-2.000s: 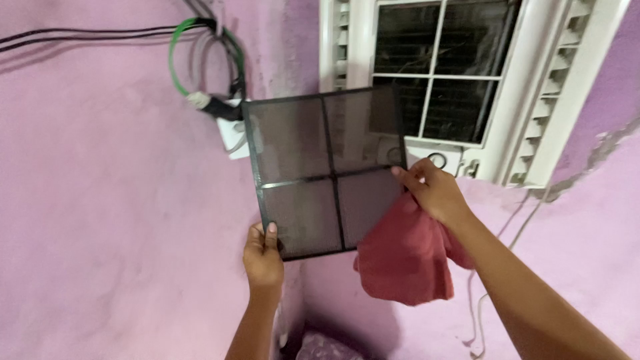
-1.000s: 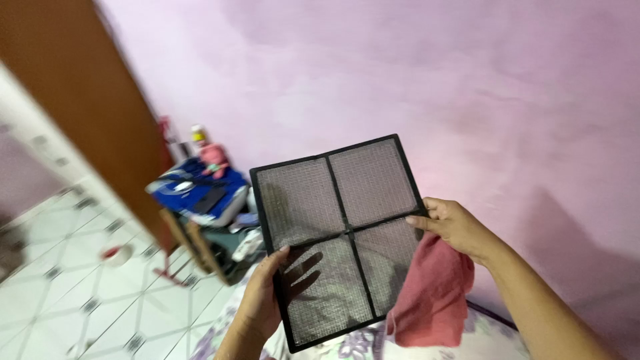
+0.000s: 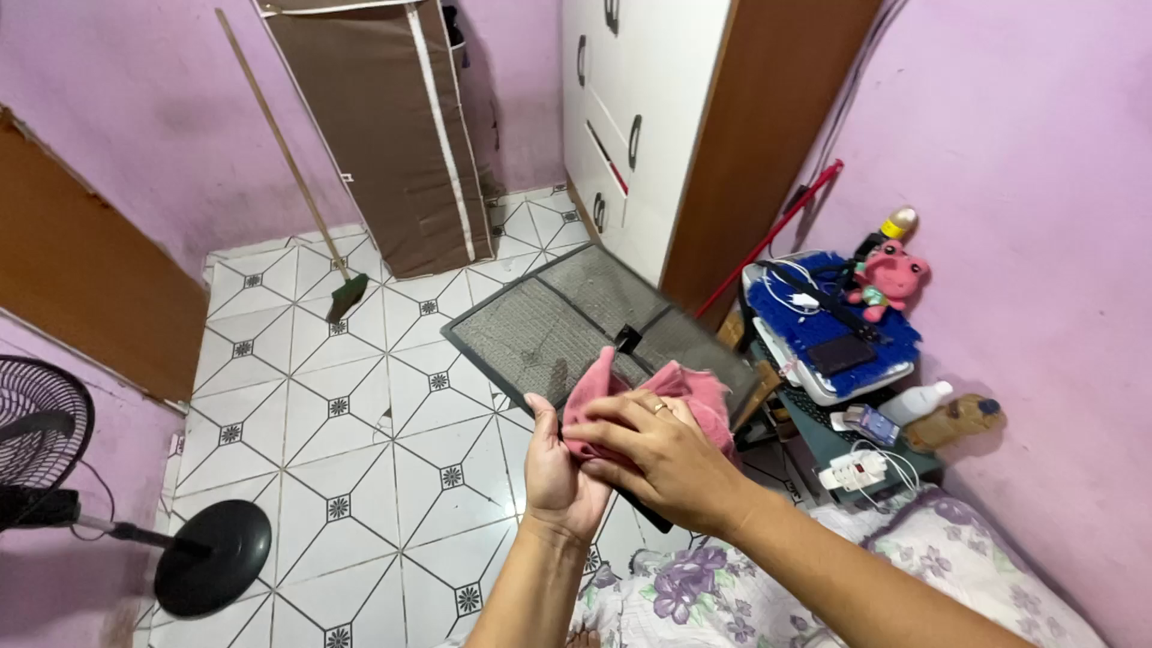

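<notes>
A rectangular air filter screen [image 3: 531,333], fine mesh in a black plastic frame with crossing ribs, is tilted at the centre of the head view. My left hand [image 3: 562,468] supports it at its near edge, thumb up by the frame, fingers hidden beneath. A pink cloth [image 3: 693,396] lies bunched on the near part of the mesh, with my right hand [image 3: 661,454] pressed over it. The cloth and my right hand hide that part of the screen.
A bed with a floral sheet [image 3: 684,585] is just below my hands. To the right stands a small table [image 3: 805,418] with bottles, a power strip and a pink plush toy. A pedestal fan [image 3: 211,558], a broom [image 3: 346,297] and a white cabinet [image 3: 648,135] stand around the tiled floor.
My right hand has moved from the screen's right edge onto its face with the cloth. The screen has turned and tilted flatter. The view has swung from the window and wall to the floor.
</notes>
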